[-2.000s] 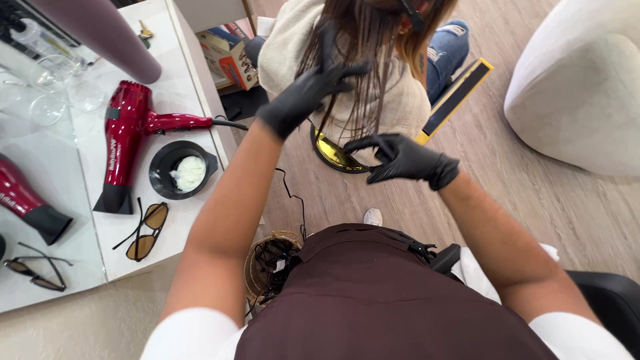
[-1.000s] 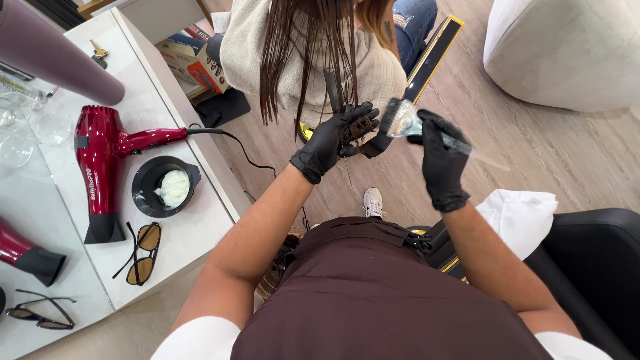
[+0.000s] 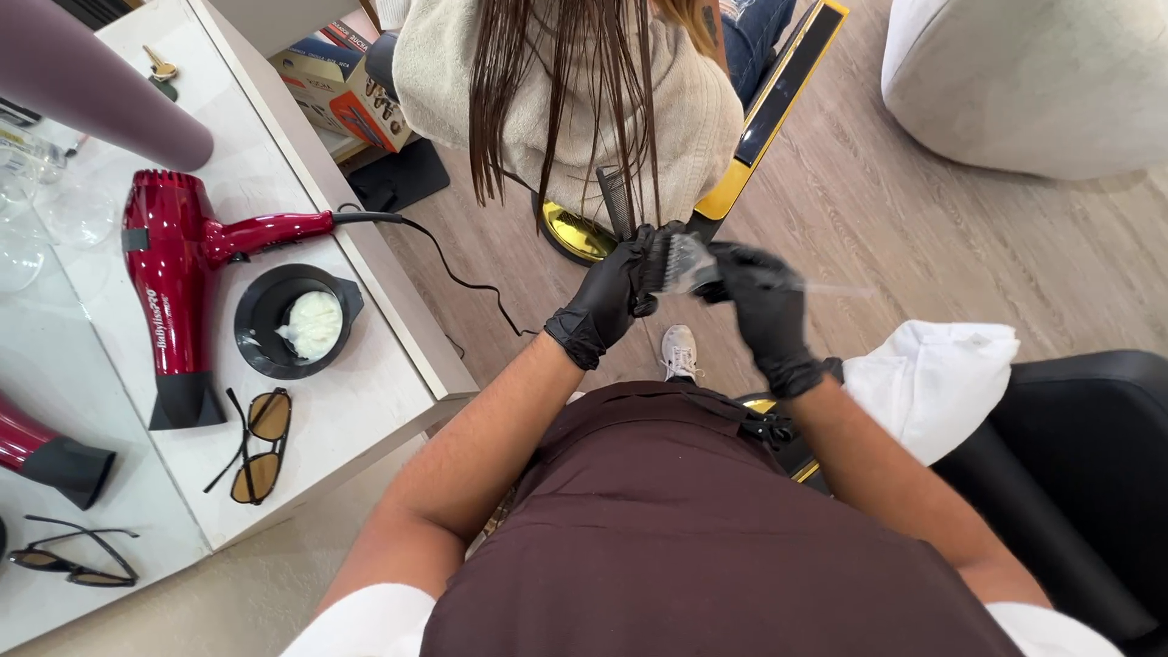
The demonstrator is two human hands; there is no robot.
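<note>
Long wet brown hair [image 3: 502, 100] hangs down the back of a seated person, over a beige towel or knit top [image 3: 438, 82]. My left hand [image 3: 610, 290], in a black glove, holds a dark comb [image 3: 618, 203] that points up, with the ends of some strands at its fingers. In my black-gloved right hand [image 3: 759, 297] is a tint brush [image 3: 686, 265], blurred, its clear handle sticking out to the right. The bristles meet the left hand's fingers. A black tint bowl [image 3: 249, 319] with white cream [image 3: 313, 324] stands on the white counter [image 3: 365, 401].
A red hair dryer [image 3: 169, 265], its cord trailing off the counter, lies near sunglasses [image 3: 262, 445] and a mauve bottle or canister [image 3: 109, 82]. The mirror surface reflects them. Right are a black chair [image 3: 1086, 456] with a white towel [image 3: 931, 388] and a pale pouf [image 3: 1022, 82]. Boxes [image 3: 338, 96] stand behind the counter.
Two seconds ago both hands were apart at the hair, with no brush visible. A second ago the right hand held the brush beside the left; now the hands are closer together.
</note>
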